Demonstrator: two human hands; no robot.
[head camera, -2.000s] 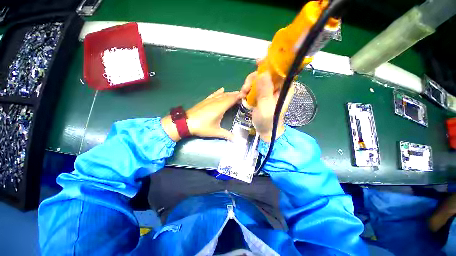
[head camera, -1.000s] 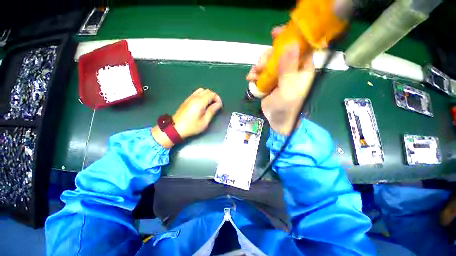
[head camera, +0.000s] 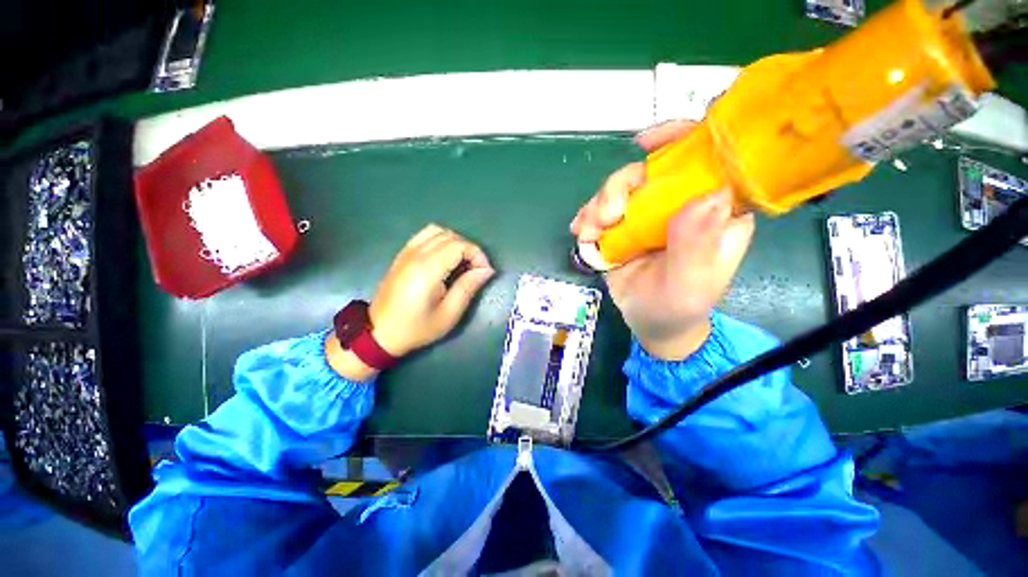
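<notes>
A silver-white phone frame (head camera: 546, 361) lies flat on the green work surface in front of me, with a dark panel and a small orange strip inside. My right hand (head camera: 671, 254) is closed around the narrow end of the yellow-orange electric screwdriver (head camera: 789, 130). The driver is tilted, its tip pointing lower left, above and right of the phone frame and not touching it. My left hand (head camera: 431, 287) rests left of the frame, fingers loosely curled, thumb apart from them, with nothing seen in it.
A red bin (head camera: 220, 209) with white bits and a black divided tray (head camera: 111, 338) of small metal parts are at left. Another phone frame (head camera: 868, 299) lies at right, with more beyond it. The black cord (head camera: 834, 327) crosses at lower right. A white strip (head camera: 451, 107) runs behind.
The driver has swung right and tilted flatter, off the phone. The left hand let go of the phone earlier. The front frame now looks dark inside and the right-hand one white, reversed from before.
</notes>
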